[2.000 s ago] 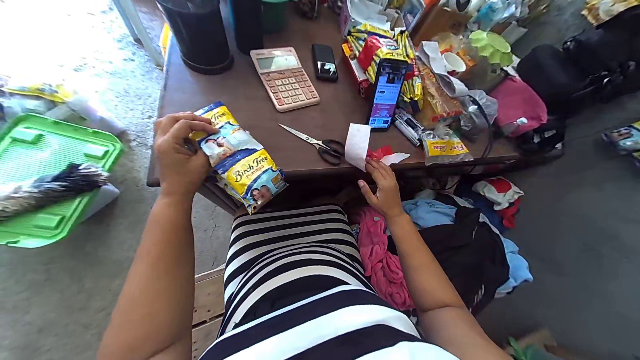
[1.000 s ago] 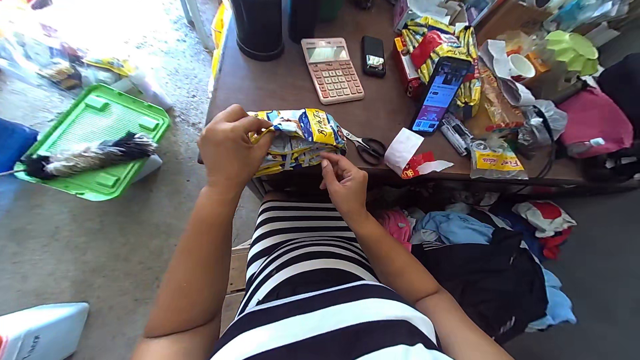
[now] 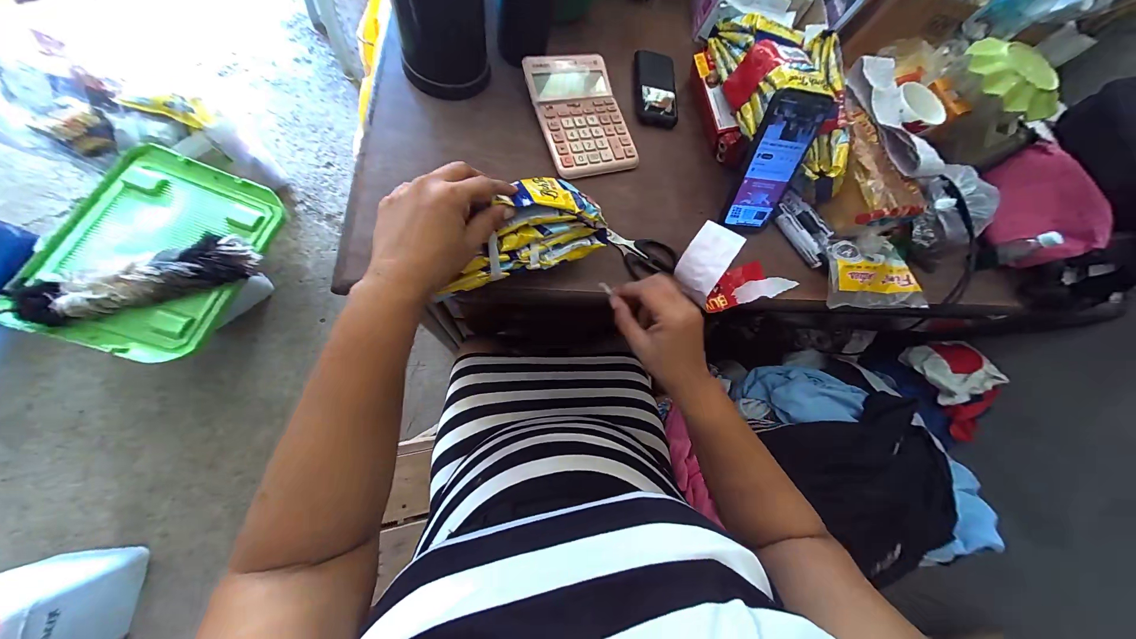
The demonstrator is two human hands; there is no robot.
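A folded stack of yellow and blue Birch Tree sachets [image 3: 550,232] lies at the near left edge of the brown table. My left hand [image 3: 437,222] grips its left end between thumb and fingers. To the right of the stack, just off the table's front edge, my right hand [image 3: 658,324] pinches a small pale scrap. Black-handled scissors [image 3: 650,257] lie behind that hand, their blades reaching toward the stack. Beside them are a white paper piece [image 3: 710,257] and a torn red piece [image 3: 735,286]. Further back sits a pink calculator [image 3: 581,120].
A propped smartphone [image 3: 777,160] leans on more sachets [image 3: 821,62]. Next to the calculator is a small black device [image 3: 655,89]; a dark cylinder [image 3: 444,44] stands back left. Clothes [image 3: 852,479] lie below the table at right, a green lid [image 3: 151,257] at left.
The stack was held with its printed front up and now shows its layered edges. My right hand went from the paper to the stack, then drew away from it. The view has shifted.
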